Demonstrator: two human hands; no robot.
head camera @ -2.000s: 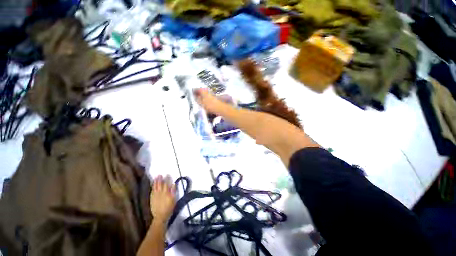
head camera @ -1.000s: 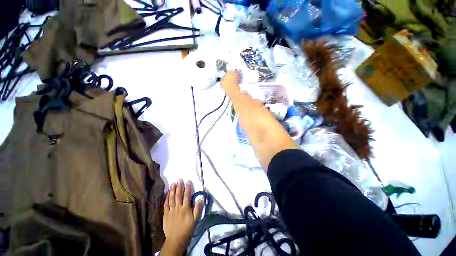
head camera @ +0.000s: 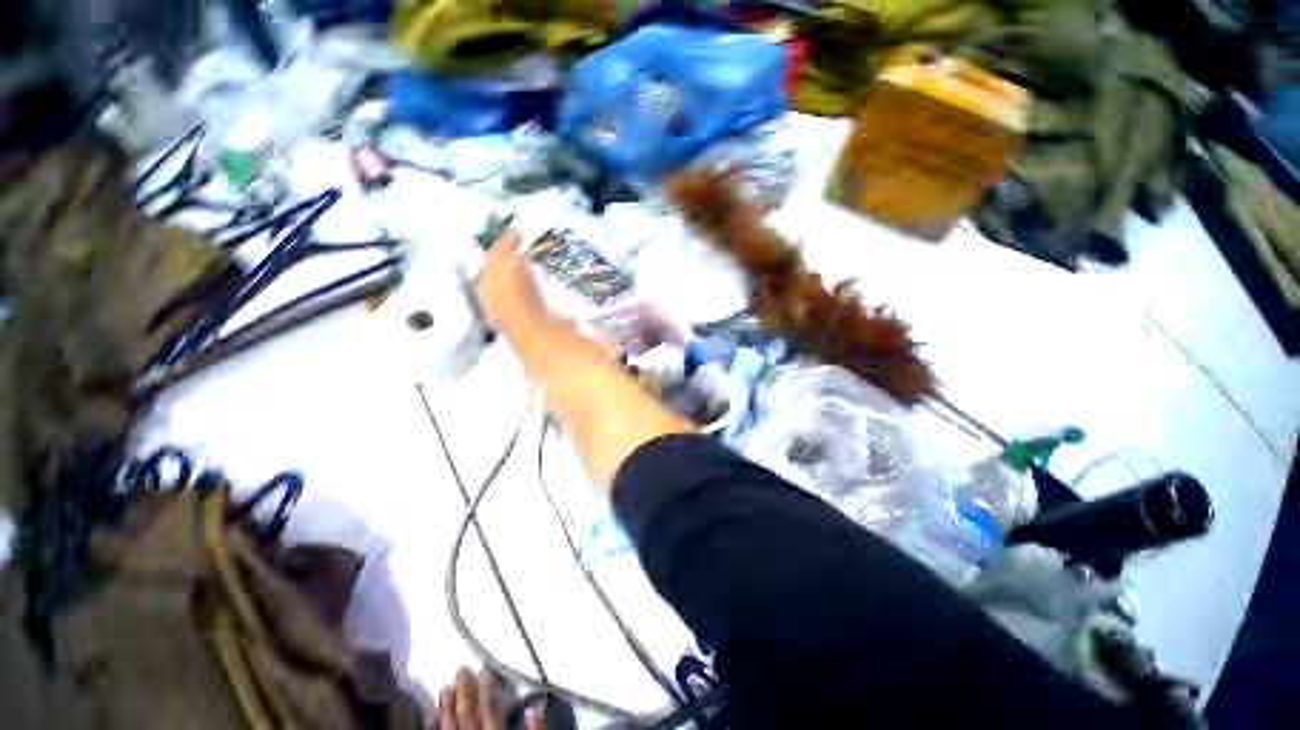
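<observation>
My right hand [head camera: 508, 285] is blurred and stretched out over the white table, among small items. It is beside a white roll [head camera: 454, 331] with a dark centre hole; whether it holds anything cannot be told. My left hand [head camera: 488, 702] is cut off by the bottom edge; only its fingers show, low on the table beside the brown garments [head camera: 107, 628], apparently holding nothing. Black hanger hooks [head camera: 157, 468] stick out at the top of these garments. A thin grey cord [head camera: 459, 556] loops over the table below my right forearm.
A reddish-brown feather duster [head camera: 813, 307] and clear plastic bags [head camera: 841, 449] lie right of my right arm. A black cylindrical tool [head camera: 1119, 521] lies at the right. A blue bag [head camera: 677, 100] and a cardboard box [head camera: 927, 150] are at the back. Black hangers [head camera: 271, 264] lie at the left.
The camera view has shifted, so more of the table's back and right shows. My right hand remains extended near the roll. My left hand is now mostly out of the picture.
</observation>
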